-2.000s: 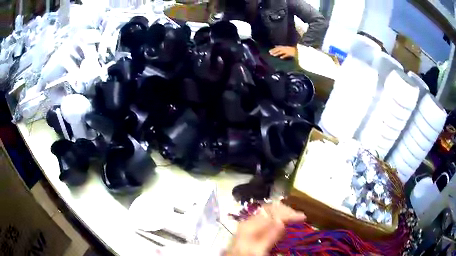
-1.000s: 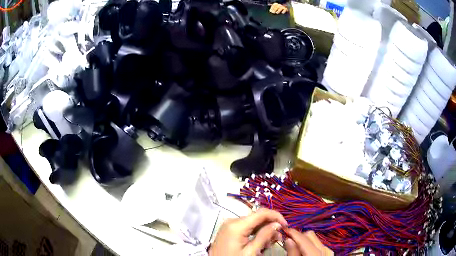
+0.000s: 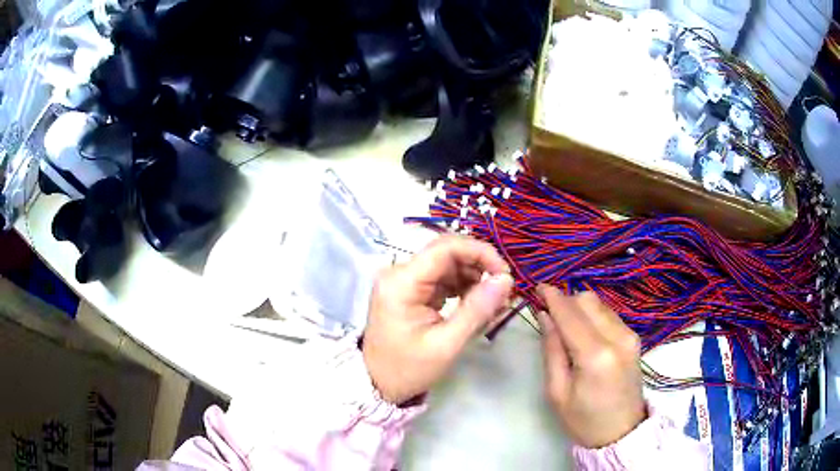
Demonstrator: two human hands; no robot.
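Observation:
My left hand (image 3: 431,313) is closed with thumb and finger pinching a small wire end. My right hand (image 3: 589,359) is beside it, fingers and thumb pinching the same thin wires. A short dark wire piece shows between the hands. Behind them lies a large bundle of red-and-blue wires (image 3: 626,267) with small white plugs at its left end. A white bracket (image 3: 336,253) with a flat rectangular plate lies on the bench just left of my left hand, joined to a white rounded housing (image 3: 244,248). Thin wires trail from near the bracket towards my left hand.
Black camera heads (image 3: 304,83) are piled at the back. Pale brackets (image 3: 37,64) lie far left. An open carton (image 3: 645,179) holds white parts and silver pieces with wires. White stacked covers (image 3: 783,46) stand back right. A blue-and-white printed sheet (image 3: 723,405) lies right. A cardboard box (image 3: 83,396) stands lower left.
The view has tilted down, so the bench things sit higher and both sleeves show. My hands have come together at the wires; two seconds ago only one blurred hand showed over the bundle's plug end.

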